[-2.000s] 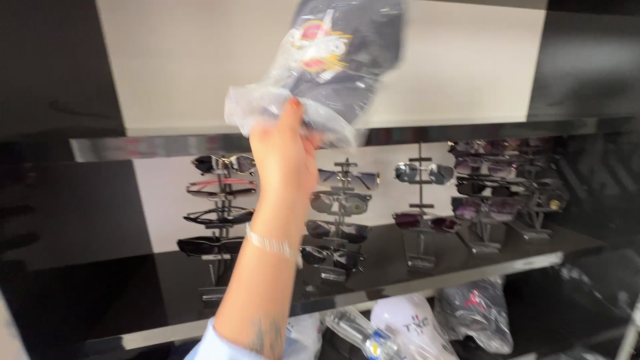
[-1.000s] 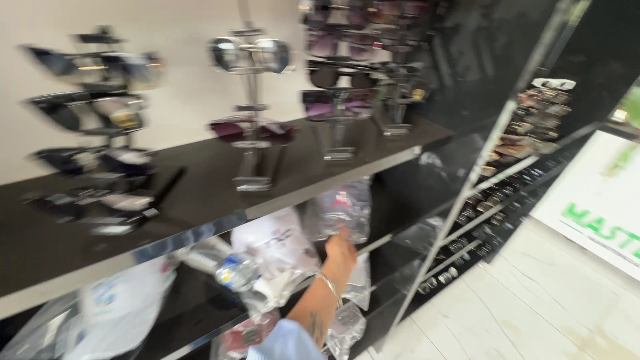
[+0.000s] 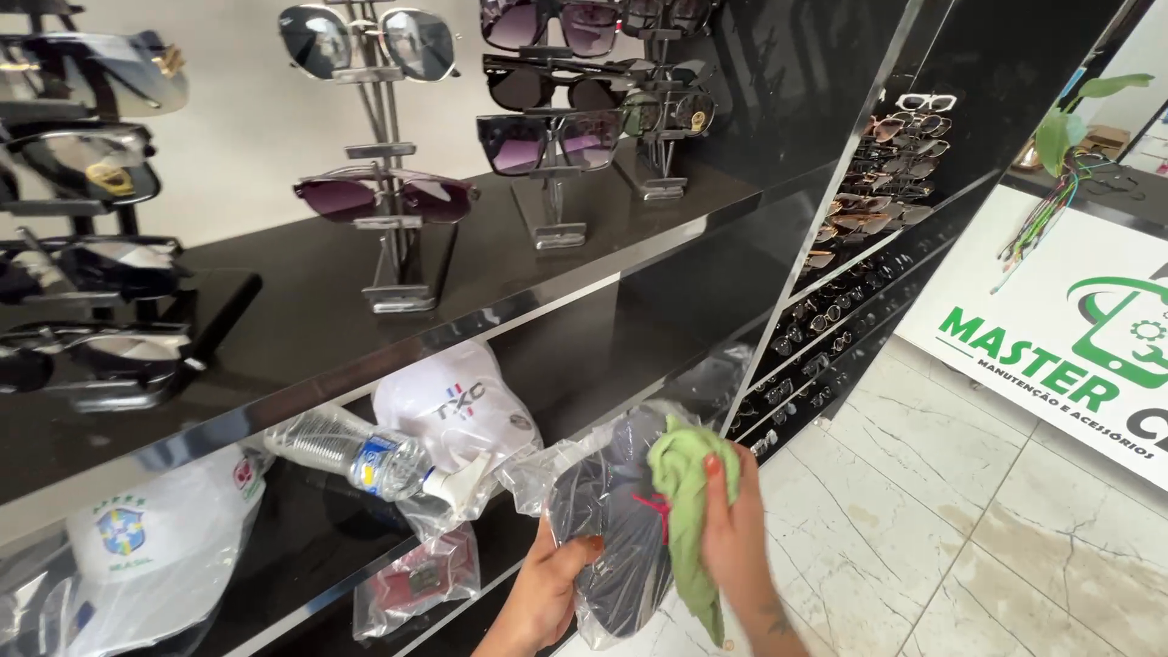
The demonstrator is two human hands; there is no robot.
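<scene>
My left hand [image 3: 547, 589] grips a dark cap [image 3: 611, 529] in a clear plastic bag, its thumb pressed on the bag. Against the upper right of the same cap, my right hand [image 3: 737, 529] holds a crumpled green cloth [image 3: 689, 502]. Left of them, a clear plastic spray bottle [image 3: 351, 456] with a white trigger head lies on the lower shelf. It rests beside a white cap [image 3: 456, 401] in plastic. Farther left is another bagged white cap [image 3: 164, 538] with a crest.
Sunglasses [image 3: 388, 196] hang on stands along the black upper shelf [image 3: 484, 292]. Below the bottle lies a bagged red item [image 3: 420, 575]. More eyewear [image 3: 885, 173] lines a rack at the right, beyond a panel edge. A white counter front [image 3: 1049, 338] stands over the marble-patterned floor [image 3: 894, 511].
The dark bagged cap, by the lower shelf under one hand a second ago, is now held up in front of me. My left hand and the green cloth have come into view.
</scene>
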